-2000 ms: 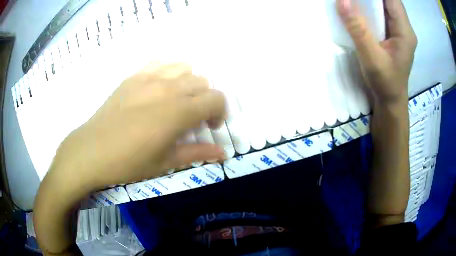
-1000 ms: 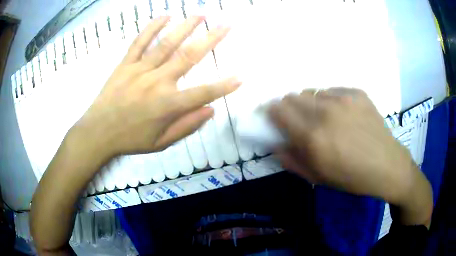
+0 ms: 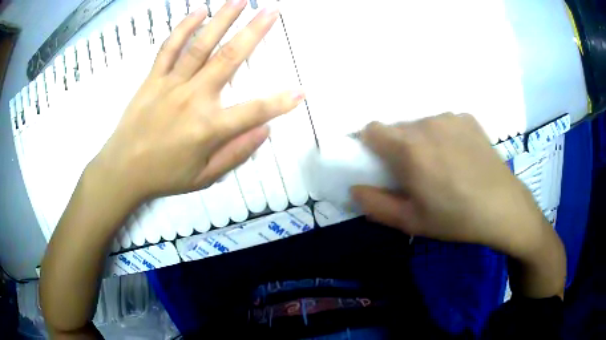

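Observation:
A row of slim white rods (image 3: pixel 256 182) lies side by side on the pale table, rounded ends toward me and dark slots at the far ends. My left hand (image 3: pixel 179 119) lies spread flat on the rods at the left, fingers apart, holding nothing. My right hand (image 3: pixel 438 179) is blurred and grips a white block (image 3: pixel 349 169), which is over the near ends of the rods right of the middle. The rods at the right are washed out by glare, so their edges do not show.
White strips with blue 3M print (image 3: pixel 289 226) run along the near table edge. A steel ruler (image 3: pixel 66 36) lies beyond the row at the far left. Blue bins (image 3: pixel 575 172) stand below the table, with white pieces at the right and clear bags (image 3: pixel 136 302) at the left.
My right hand has come from the far right to the near ends with the white block. My left hand has moved up from the near ends and opened flat on the rods.

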